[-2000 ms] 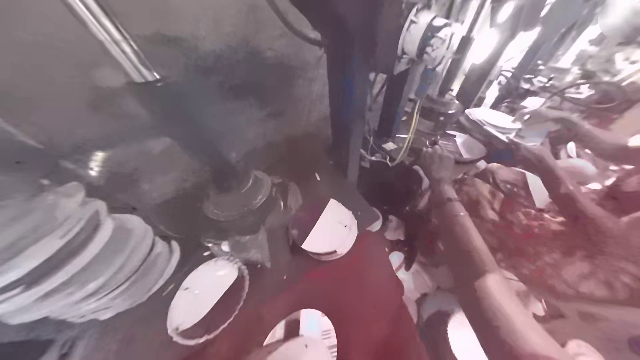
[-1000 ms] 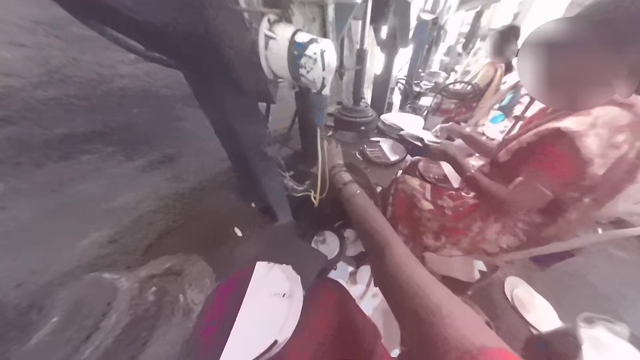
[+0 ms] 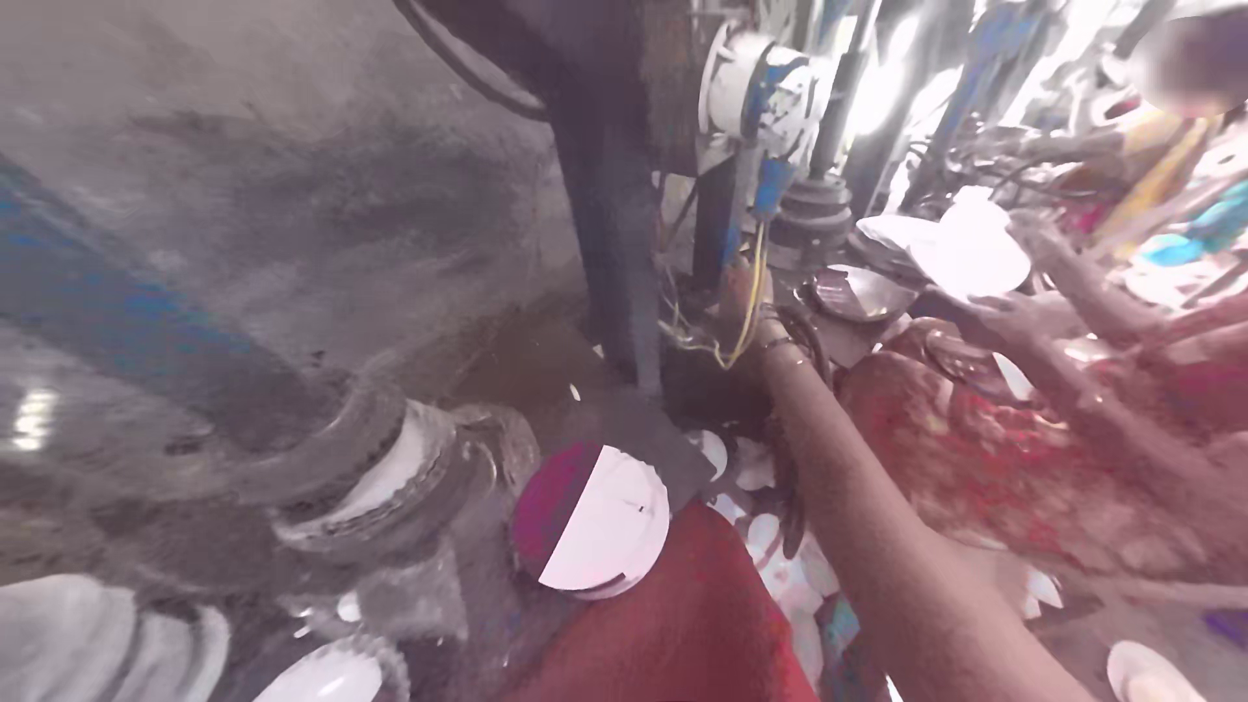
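Note:
My right arm crosses from the lower right corner. My right hand (image 3: 746,292) reaches behind yellow wires (image 3: 749,312), beside a dark metal machine post (image 3: 619,244); bangles circle the wrist. Its fingers are mostly hidden, so what they touch cannot be told. My left hand is not in view. A round piece, part white and part magenta (image 3: 609,522), sits at the edge of the red cloth (image 3: 682,604) over my lap. Below the wires is a dark hollow. A white motor-like housing (image 3: 770,88) is mounted above the hand.
Pale stacked plates (image 3: 68,634) and a fluted white plate (image 3: 331,673) stand lower left, near a thick metal column (image 3: 370,458). White scraps (image 3: 790,556) lie beside my lap. At right a seated co-worker's hands hold white plates (image 3: 965,244), near a shiny round dish (image 3: 863,292).
The view has swung right and then partly back left. My right hand stays by the post and wires. The co-worker's hands now hold a bright white plate higher up.

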